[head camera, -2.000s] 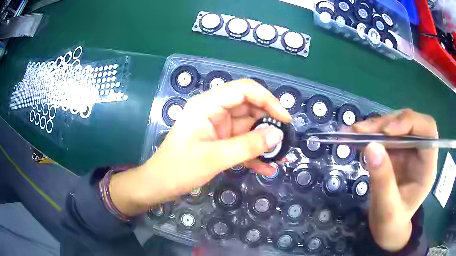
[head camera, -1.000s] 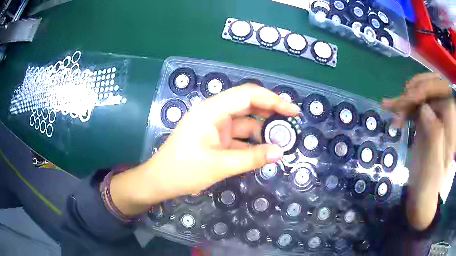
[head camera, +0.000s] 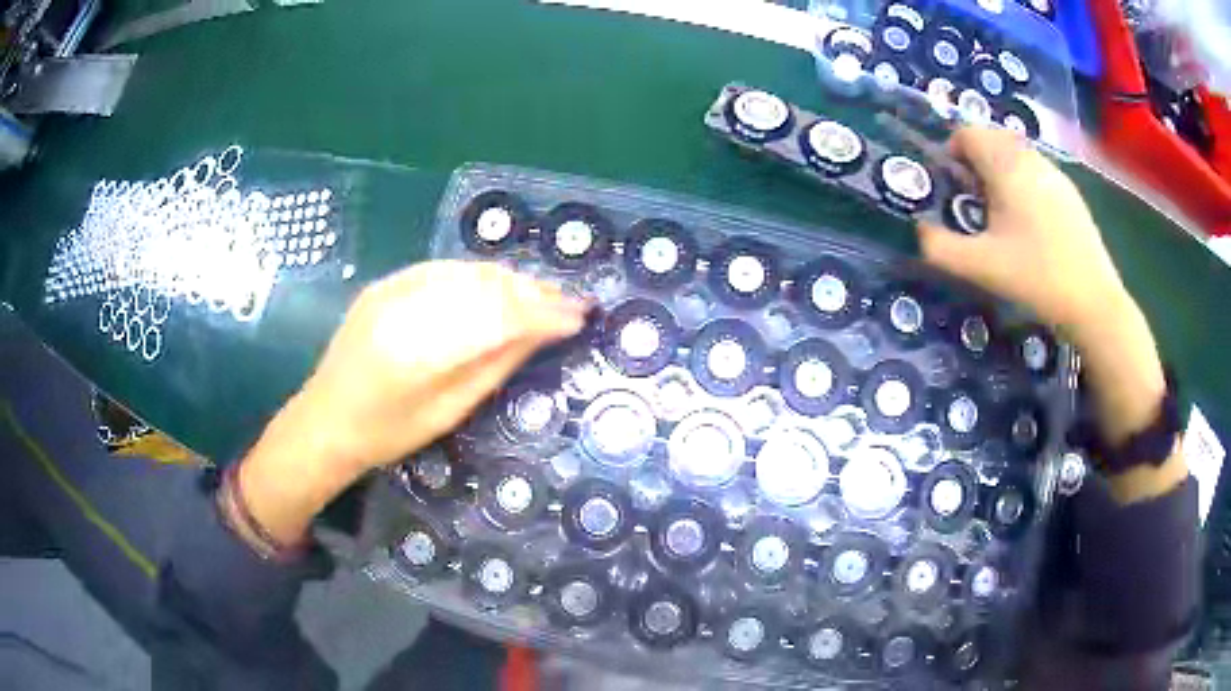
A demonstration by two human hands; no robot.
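My left hand is above the upper left of the clear blister tray, with its fingertips pinched together. A small dark edge shows at the fingertips, and I cannot tell whether the hand holds a unit. My right hand grips the right end of the four-position fixture beyond the tray. The fixture carries black-rimmed round units with pale faces, the rightmost partly hidden by the fingers. Rows of similar round units sit in the tray pockets. No tweezers can be made out.
A release sheet with white rings and dots lies at the left. A clear parts box with heaped units is at the upper right, beside a blue bin and a red bin. A white strip crosses the far side.
My left hand has moved left and down to the tray, and the unit between its fingers no longer shows clearly. My right hand has taken hold of the fixture, which is now further right and tilted.
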